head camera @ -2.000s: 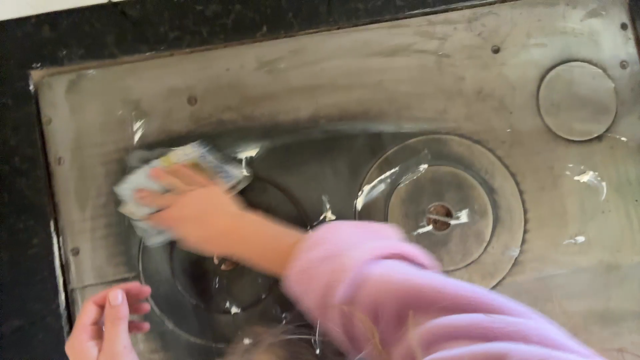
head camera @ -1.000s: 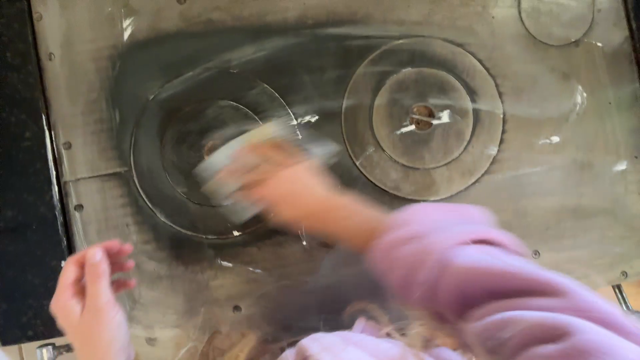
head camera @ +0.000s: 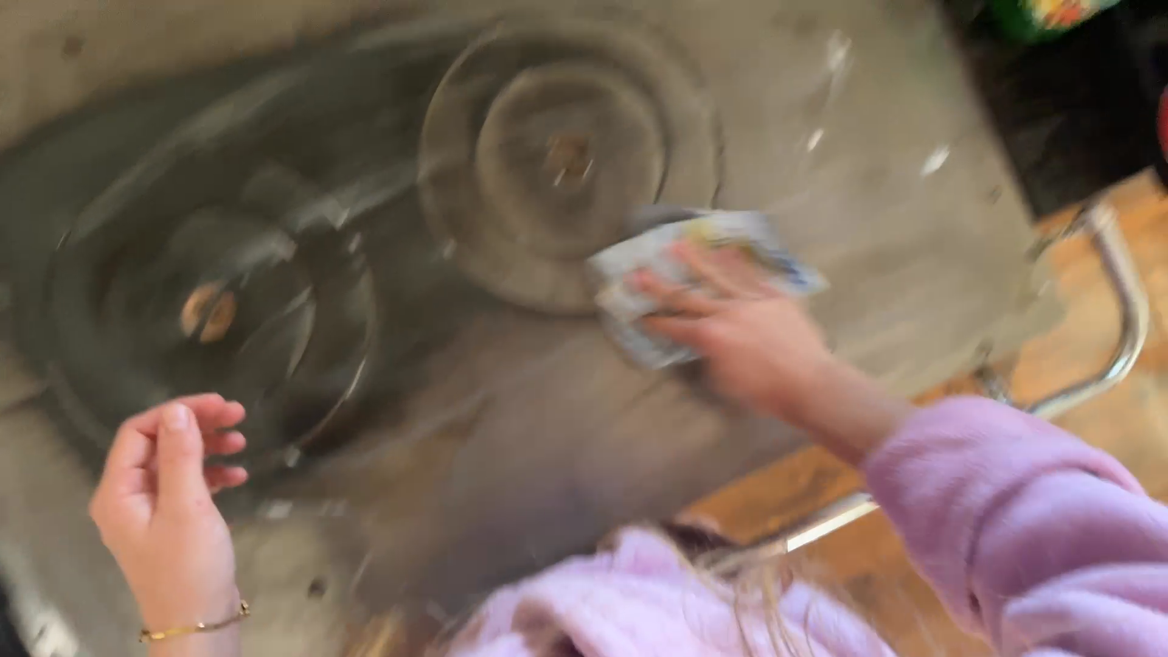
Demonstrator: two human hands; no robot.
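My right hand (head camera: 730, 319) lies flat over a crumpled sheet of printed paper or cloth (head camera: 639, 292), pressing it on the metal top of a stove (head camera: 894, 301). The sheet overlaps the lower right edge of a round ringed hob plate (head camera: 511, 182) with a rusty centre. Over the lower left of the stove, my left hand (head camera: 169, 474) is held up, fingers loosely curled and apart, with nothing in it. Beside it, to the upper right, is a darker, shiny hob plate (head camera: 265, 356) with a rusty centre. The hand and sheet are blurred.
A bent metal rail (head camera: 1131, 310) runs around the stove's near and right edges above a wooden floor (head camera: 1086, 420). A dark surface (head camera: 1049, 119) lies beyond the stove's right edge, with part of a green object (head camera: 1031, 23) at the top.
My right hand has moved with the sheet from the left hob plate to the right one's lower edge. My left hand remains raised at the lower left. The view has shifted to the right.
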